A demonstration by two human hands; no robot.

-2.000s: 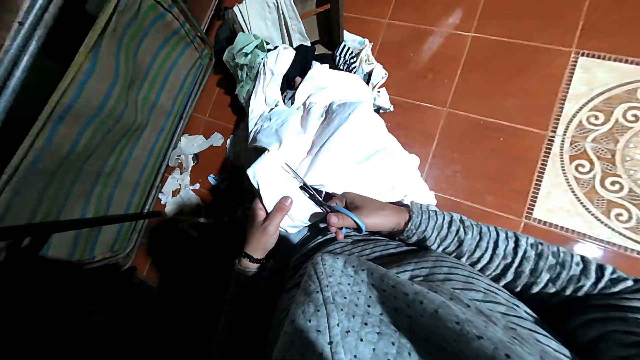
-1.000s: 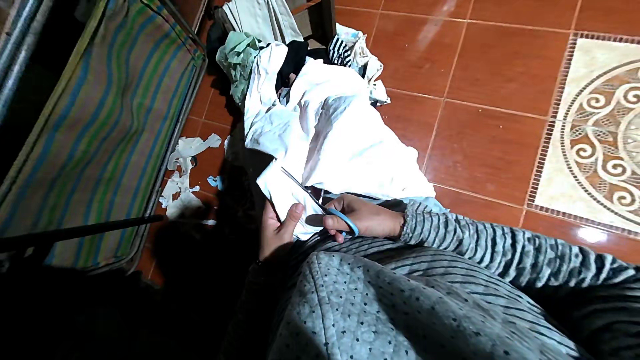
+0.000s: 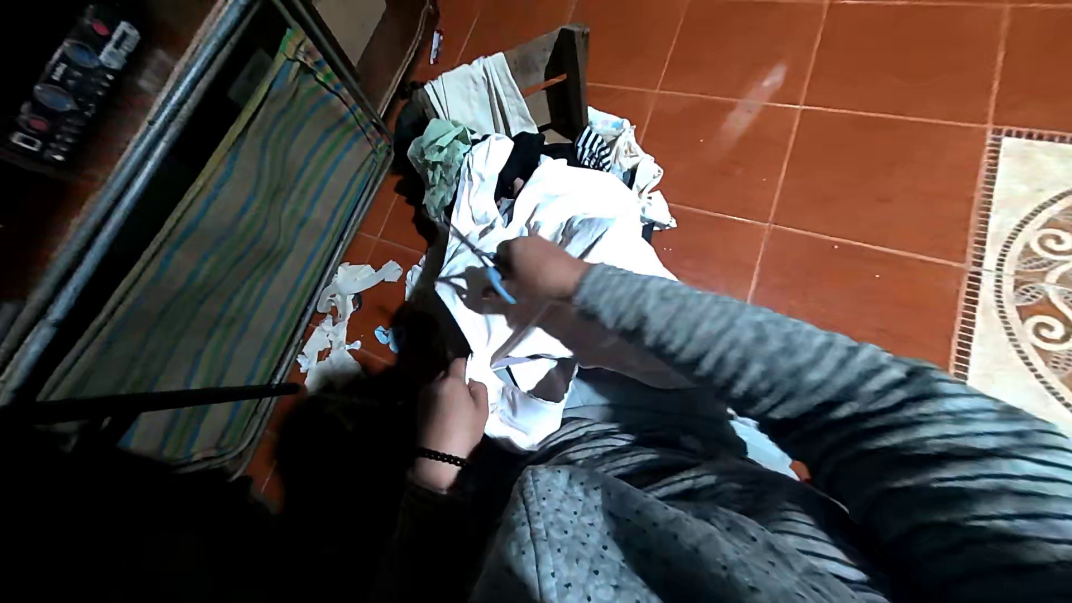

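Observation:
White cloth (image 3: 586, 201) lies across my lap and over a heap of garments. My left hand (image 3: 453, 410), with a dark beaded bracelet at the wrist, pinches the cloth's near left edge. Farther out, over the same cloth, my right hand (image 3: 540, 268) holds scissors (image 3: 499, 283) with blue handles, their blades pointing up and left. Whether the blades touch the cloth I cannot tell. A gap with dark fabric behind it shows in the cloth between my hands and my lap.
A wooden chair (image 3: 571, 75) bears beige cloth (image 3: 481, 96), with green cloth (image 3: 441, 155) beside it. Torn white scraps (image 3: 335, 318) lie on the tiled floor at left, near a metal frame with striped fabric (image 3: 226, 251). A patterned tile panel (image 3: 1013, 167) is at right.
My right hand has moved away from my left hand, up and out over the white cloth, with the scissors in it. Earlier both hands were close together at the cloth's near edge.

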